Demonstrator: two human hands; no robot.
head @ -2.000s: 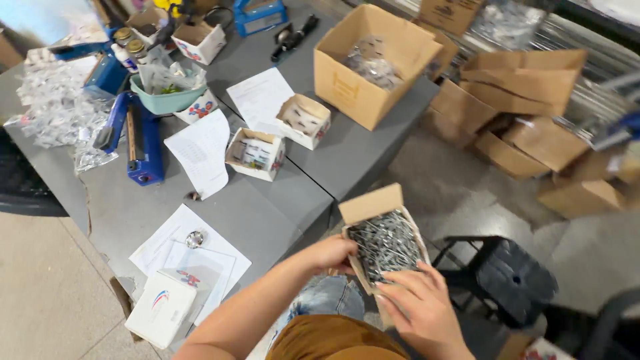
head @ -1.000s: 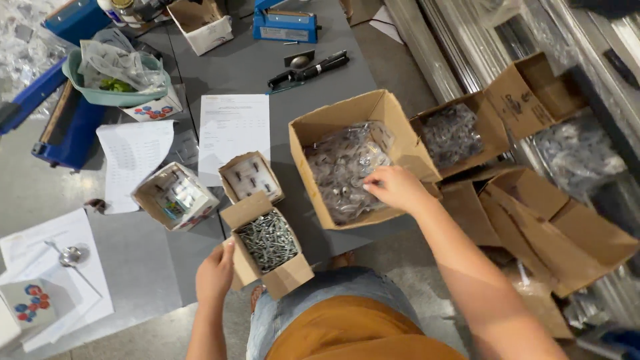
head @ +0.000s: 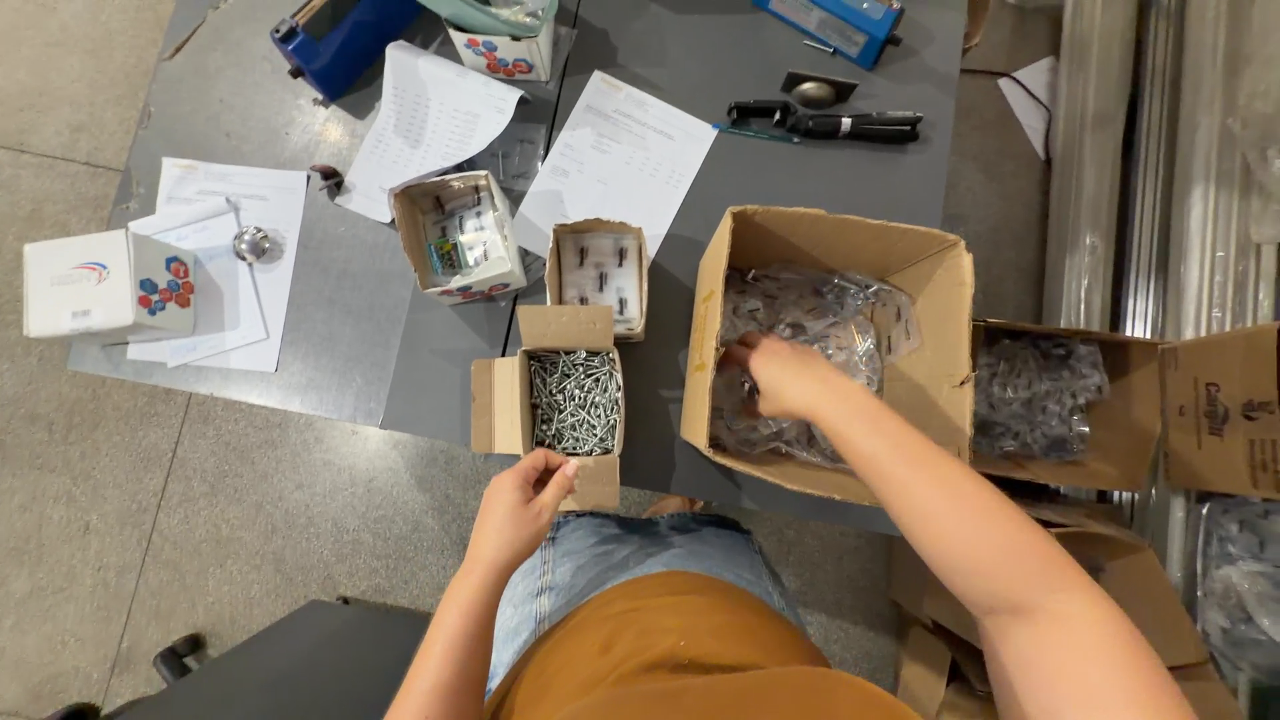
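An open cardboard box of metal screws (head: 575,402) sits at the table's front edge with its flaps folded out. My left hand (head: 522,505) is at the box's near flap, thumb and forefinger close together; whether something small is between them cannot be told. To the right stands a larger open cardboard box (head: 930,370) holding clear plastic bags with small parts (head: 850,315). My right hand (head: 780,375) reaches inside it, fingers down among the bags and partly hidden. Behind the screws are a small box of bagged dark screws (head: 600,275) and a white box with small packets (head: 460,240).
Printed papers (head: 620,150) lie on the grey table (head: 350,300). A closed white box (head: 80,285) and a round metal piece (head: 251,244) are at left. Black pliers-like tools (head: 850,125) and blue sealers (head: 835,25) lie behind. More cardboard boxes (head: 1065,400) stand at right beside metal profiles.
The box of screws, held in both hands over the table's edge two seconds ago, now rests on the table. My right hand has moved from it into the large box and sits deeper among the bags.
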